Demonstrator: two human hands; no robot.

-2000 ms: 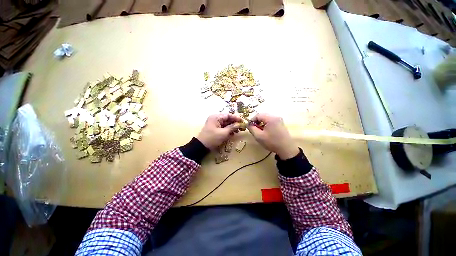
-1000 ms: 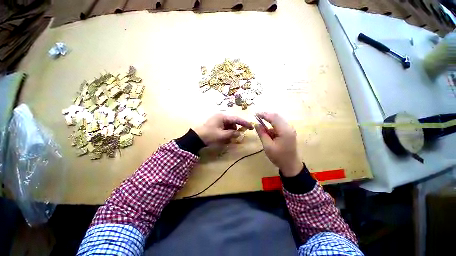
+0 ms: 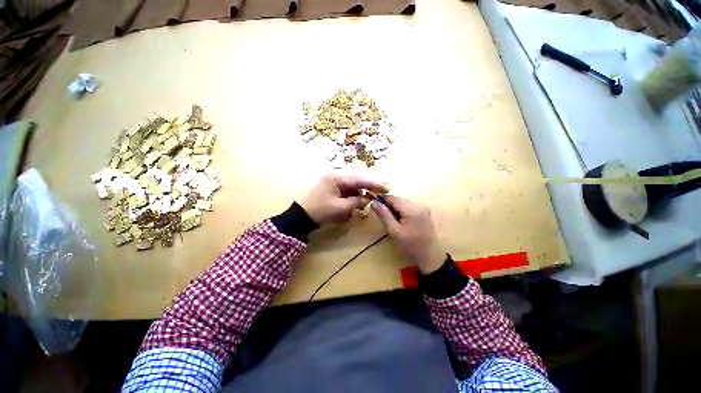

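My left hand (image 3: 336, 200) pinches a small gold-coloured metal plate (image 3: 367, 193) between thumb and fingers, partly hidden by the fingertips. My right hand (image 3: 407, 222) meets it from the right, its fingers closed on a short, thin, dark tool (image 3: 379, 199) that touches or nearly touches the plate. The tool's kind cannot be told. A smaller pile of metal plates (image 3: 350, 124) lies just beyond the hands. A wider pile (image 3: 160, 180) lies to the left. A thin black cord (image 3: 346, 265) runs from under my right hand to the board's near edge.
On the white side table at right are a black tape dispenser (image 3: 624, 195) with pale-yellow tape (image 3: 565, 180), a hammer (image 3: 582, 67) and a yellowish tub (image 3: 670, 80). A red strip (image 3: 500, 262) lies by my right wrist. A clear bag (image 3: 51, 261) hangs at left. Brown panels (image 3: 261, 6) line the far edge.
The pale tape that ran to my right hand two seconds ago now ends near the board's right edge. My right hand has turned and lowered beside my left. The view has shifted slightly.
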